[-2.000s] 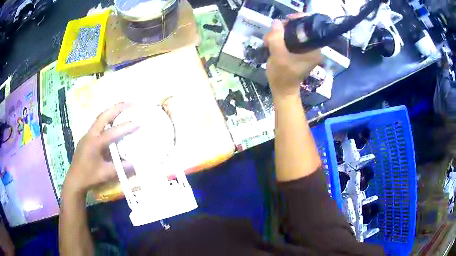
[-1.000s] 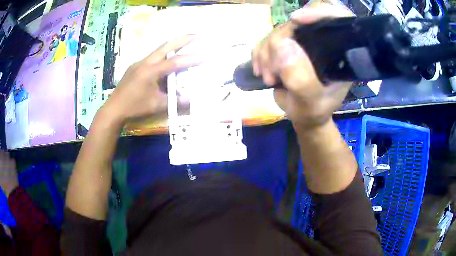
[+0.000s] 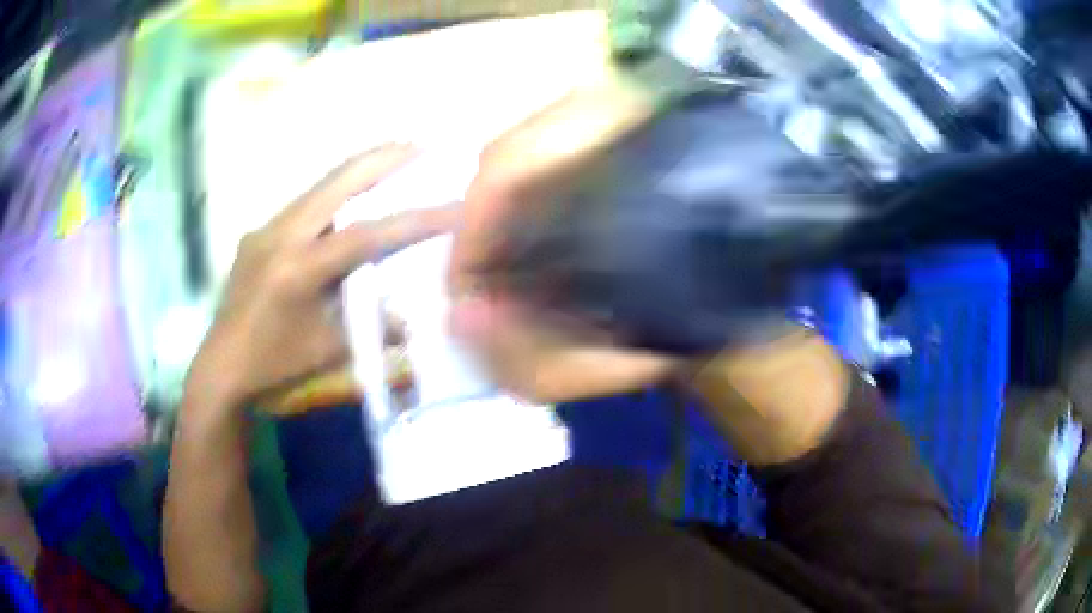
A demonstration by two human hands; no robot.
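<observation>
The picture is blurred by motion. The white mounting bracket lies with its flat end over the pad's front edge, towards me. My left hand holds the bracket's left side, fingers spread over the glaring white upper part. My right hand is wrapped around the black electric screwdriver, which covers much of the bracket's right side. The screwdriver's tip and the housing's centre are hidden or lost in glare. The work pad is under the work.
The blue crate with white parts stands at right. Blurred grey-white bench units are at the upper right. Part of the yellow tray shows at the top. The pink sheet is at left. Another person's sleeve shows lower left.
My right hand brought the screwdriver from the upper right down to the work, and it is now further left over the bracket. My left hand stays on the bracket. The view has shifted.
</observation>
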